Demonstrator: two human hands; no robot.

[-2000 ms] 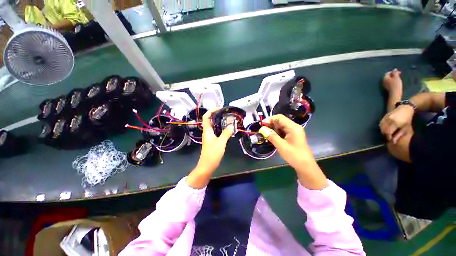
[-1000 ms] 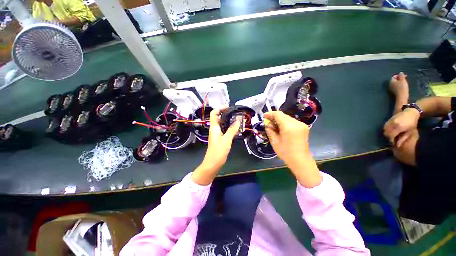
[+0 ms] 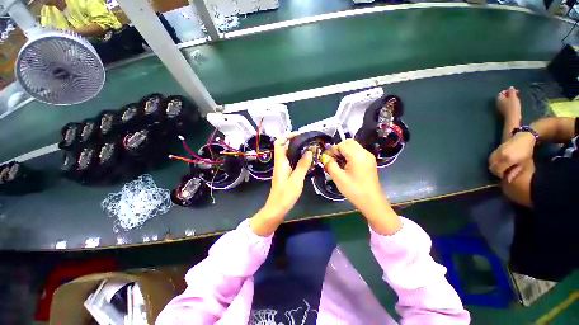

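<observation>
My left hand [image 3: 287, 184] holds a black round module [image 3: 308, 142] above the row of housings, its thumb on the module's centre. My right hand [image 3: 357, 174] is at the module's right side, thumb and fingertips pinched at its centre, with a yellow spot at the fingers; what they pinch is too small to tell. A housing body [image 3: 329, 188] lies below my hands, partly hidden by them. Two housing bodies [image 3: 219, 171] [image 3: 259, 164] with red, orange and black lead wires stand to the left. Another housing at right [image 3: 388, 155] has a black module on it.
Black modules [image 3: 106, 152] stand in two rows at left. A single module [image 3: 189, 190] and a tangle of white strands [image 3: 137, 202] lie nearer. A fan [image 3: 60, 68] and metal post [image 3: 168, 54] stand behind. A person's forearms [image 3: 517, 152] rest at right. A carton [image 3: 70, 298] is below.
My right hand has moved left from the housing onto the module, its fingertips now at the module's centre beside my left thumb. The module has tilted and shifted slightly right.
</observation>
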